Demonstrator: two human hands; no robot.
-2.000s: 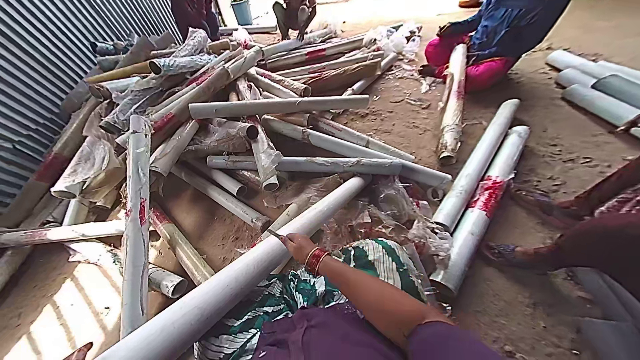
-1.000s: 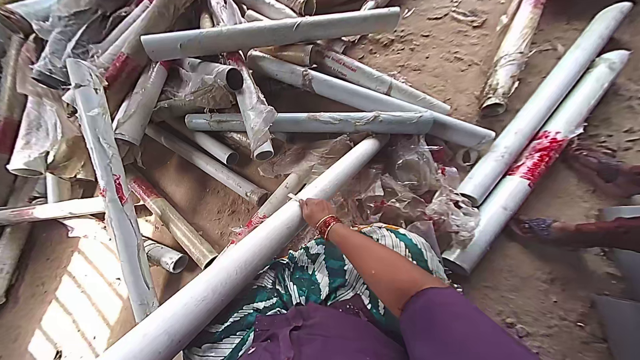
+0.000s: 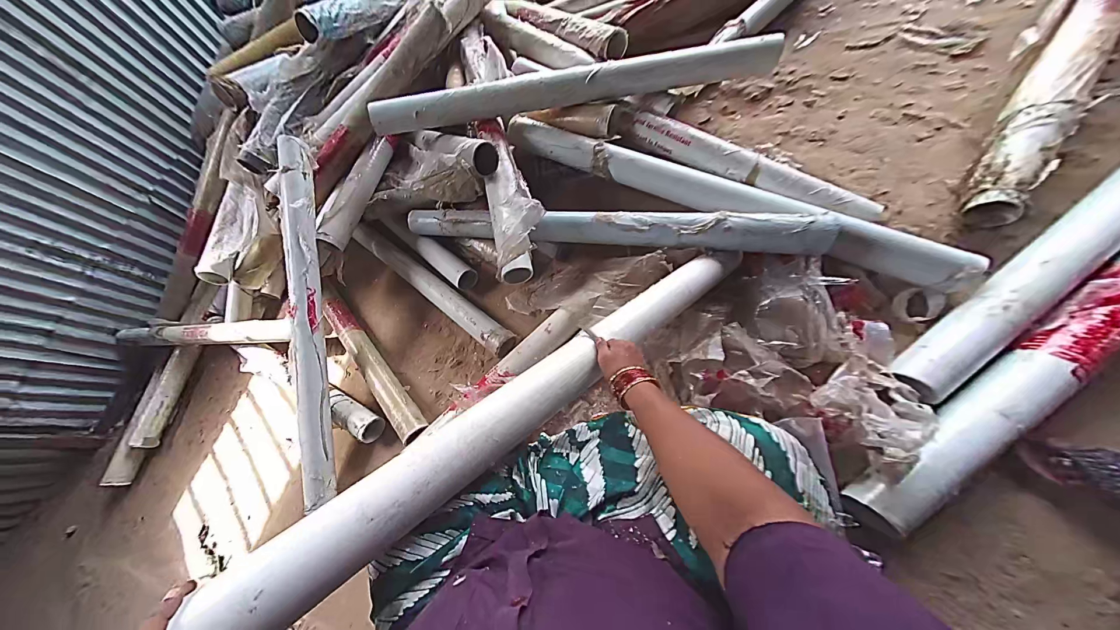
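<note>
A long white plastic pipe (image 3: 411, 490) lies slantwise across my lap, its far end among the other pipes. My right hand (image 3: 619, 357), with red and gold bangles at the wrist, is closed on a small thin tool (image 3: 588, 332), perhaps a blade, whose tip touches the pipe's upper surface. At the lower left my left hand (image 3: 171, 604) rests against the near end of the pipe; only part of it shows, and its fingers are mostly hidden. Torn clear plastic film (image 3: 770, 341) lies crumpled just right of the pipe's far part.
A heap of pipes (image 3: 577, 83), some wrapped in film with red print, spreads ahead and left. A corrugated metal wall (image 3: 96, 201) stands at the left. Two large pipes (image 3: 971, 437) lie at the right, near another person's partly visible foot (image 3: 1063, 464). A dirty pipe (image 3: 1041, 114) lies at upper right.
My right hand remains at the upper part of the pipe throughout. My left hand, out of view one second ago, shows again at the lower left. The view has tilted and shifted.
</note>
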